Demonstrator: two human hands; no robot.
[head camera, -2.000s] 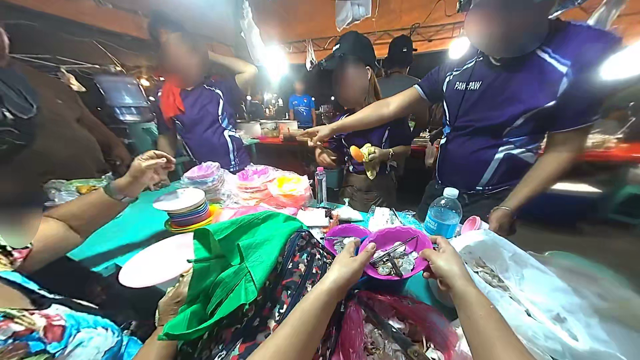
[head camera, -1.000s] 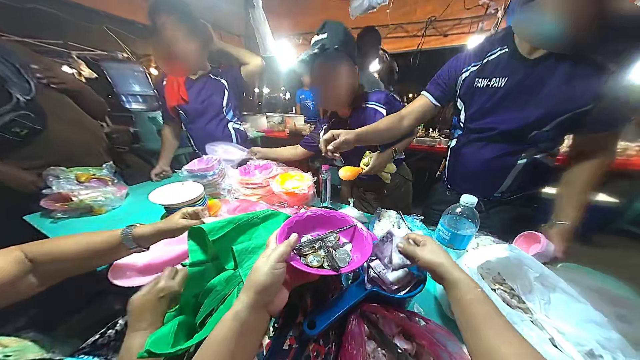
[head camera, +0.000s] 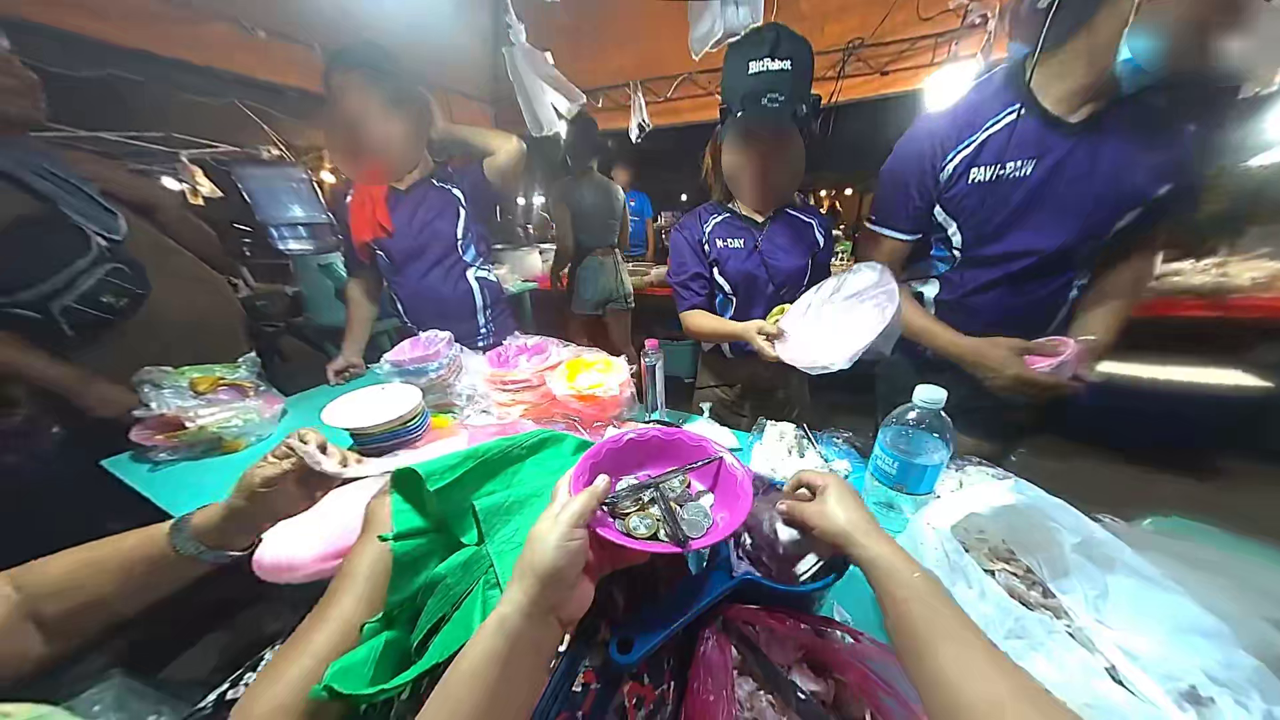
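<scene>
My left hand (head camera: 560, 550) grips the left rim of a magenta plastic bowl (head camera: 735, 490), which holds coins (head camera: 660, 515) and dark, thin pieces whose kind I cannot tell. To the right of the bowl, my right hand (head camera: 825, 510) has curled fingers at a dark, clear plastic bag (head camera: 780, 535); whether it pinches the bag is unclear. The bag lies over a blue plastic container with a handle (head camera: 665, 615). A green cloth or bag (head camera: 470, 540) spreads left of my left hand.
A water bottle (head camera: 910, 460) and white plastic bag (head camera: 1010, 570) are at right, a pink plastic bag (head camera: 800, 660) below. Stacked plates (head camera: 375, 410) and wrapped pink dishes (head camera: 530, 370) stand on the teal table (head camera: 150, 475). Another person's hands (head camera: 290, 465) are at left; people stand across the table.
Two seconds ago my right hand was at the magenta bowl's right side; now it is apart from it, over the dark bag. A person across the table now holds up a white plastic-wrapped thing.
</scene>
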